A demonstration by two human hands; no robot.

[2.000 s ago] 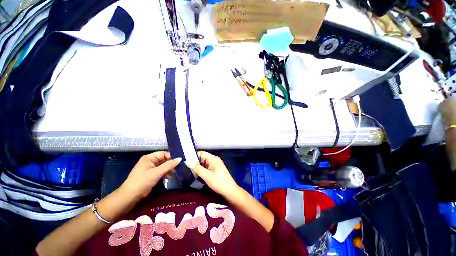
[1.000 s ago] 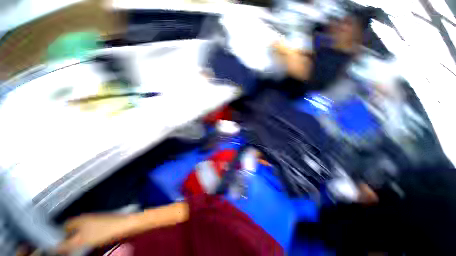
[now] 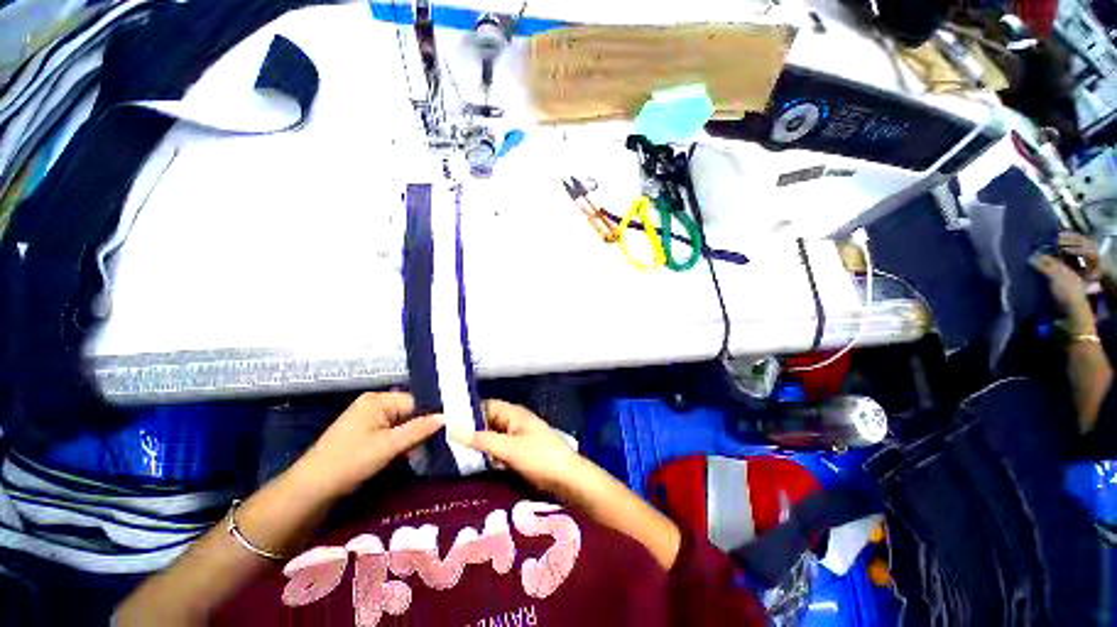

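Observation:
A long navy and white strip (image 3: 420, 282) lies lengthwise on the white machine table, from the presser foot and needle (image 3: 451, 153) over the front edge. My left hand (image 3: 368, 439) holds the strip's left edge just below the table edge, thumb and fingers pinched. My right hand (image 3: 521, 439) holds its right edge, fingertips close to the left hand's. A small round grey metal piece (image 3: 480, 152) sits just right of the needle. The strip's lower end hangs below my hands and is partly hidden.
Orange-handled snips (image 3: 590, 208) and yellow-green scissors (image 3: 661, 233) lie right of the strip. Brown cardboard (image 3: 661, 71) with a mint-green piece (image 3: 675, 113) leans behind. Striped strips (image 3: 74, 172) heap at left. Blue bins (image 3: 637, 435), navy pieces (image 3: 980, 490) and another person's arm (image 3: 1082, 331) are right.
The view swung right, blurred, one second ago and is back on the strip. Compared with two seconds ago, both hands still hold the strip. The other person's hand now shows at navy fabric on the right.

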